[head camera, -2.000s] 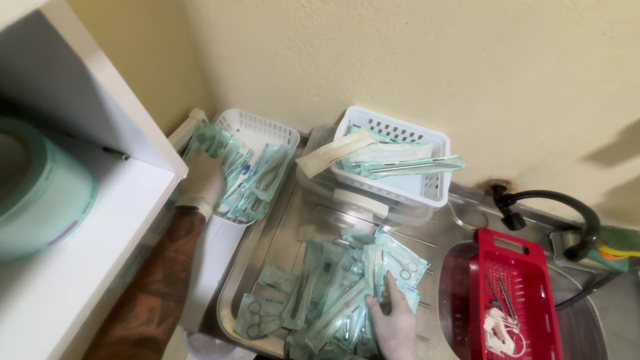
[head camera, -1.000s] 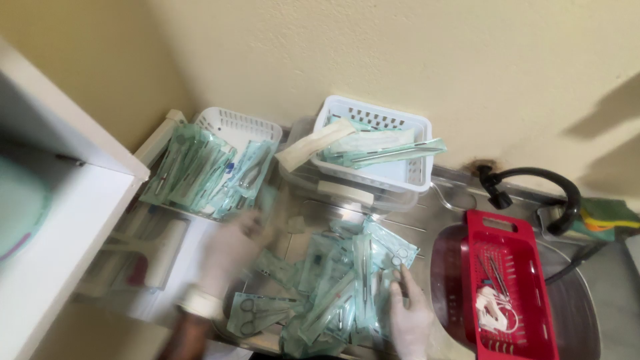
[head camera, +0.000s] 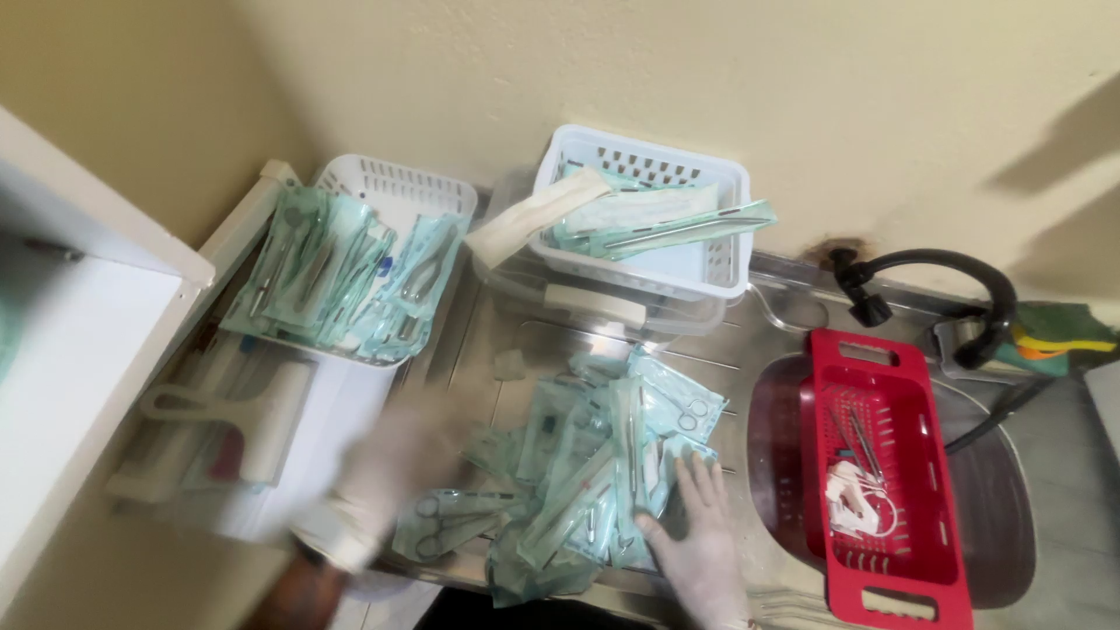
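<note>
Green-tinted sterilization pouches holding metal instruments, some of them scissors, lie heaped on the steel drainboard. My right hand, in a pale glove, rests on the heap's right side with thumb and fingers spread. My left hand, also gloved, is a blur at the heap's left edge; whether it holds anything does not show. Up and left of it, a white perforated basket is filled with similar pouches. Behind the heap, another white basket with pouches and a cream paper packet sits on a clear plastic container.
On the right, a red plastic basket with metal instruments and white pieces lies across the steel sink. A black faucet arches behind it. A white shelf juts in at the left, near a white handled object.
My left hand has moved from the left basket toward the heap of pouches. My right hand stays at the heap's right side, its fingers now more spread than one second ago.
</note>
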